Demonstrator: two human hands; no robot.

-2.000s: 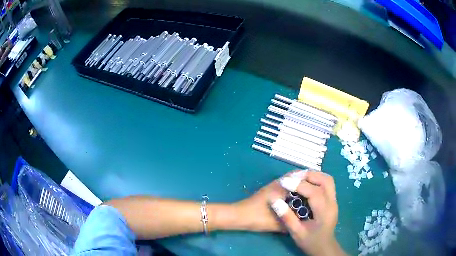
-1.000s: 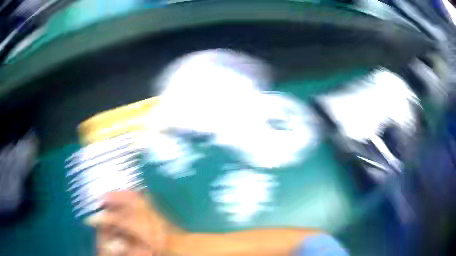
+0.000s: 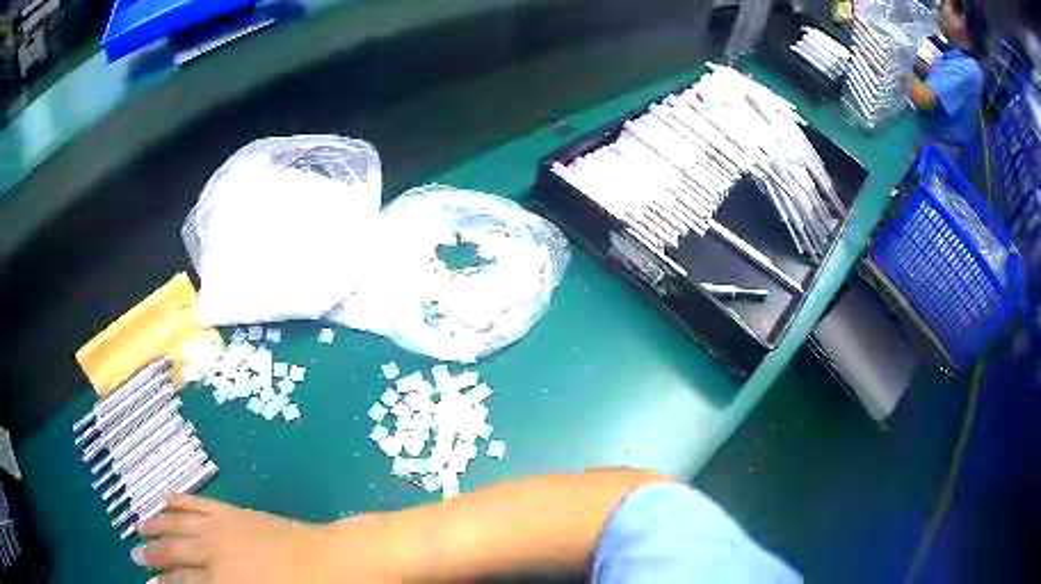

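My right hand [image 3: 234,548] is at the bottom left, its arm reaching in from the right. Its fingers point left, beside the near end of a row of silver tube-and-rod assemblies [image 3: 146,447]. A white cover shows on one fingertip; the lower part of the hand is cut off by the picture's edge, so whether it holds anything is hidden. My left hand is out of the picture. Small white square pieces lie in a pile [image 3: 253,374] beside the row and in a second pile [image 3: 434,424] to its right.
A yellow block [image 3: 143,333] touches the row's far side. Two clear bags hold white pieces, one full [image 3: 285,234], one flatter [image 3: 502,268]. A black tray [image 3: 767,333] of long thin rods [image 3: 685,154] stands right. Beyond are a blue crate [image 3: 942,268] and a person [image 3: 957,86].
The view has swung right, bringing the rod tray, crate and person into sight. My left hand and the left tray have left the picture. The dark-ended tubes seen between my hands no longer show.
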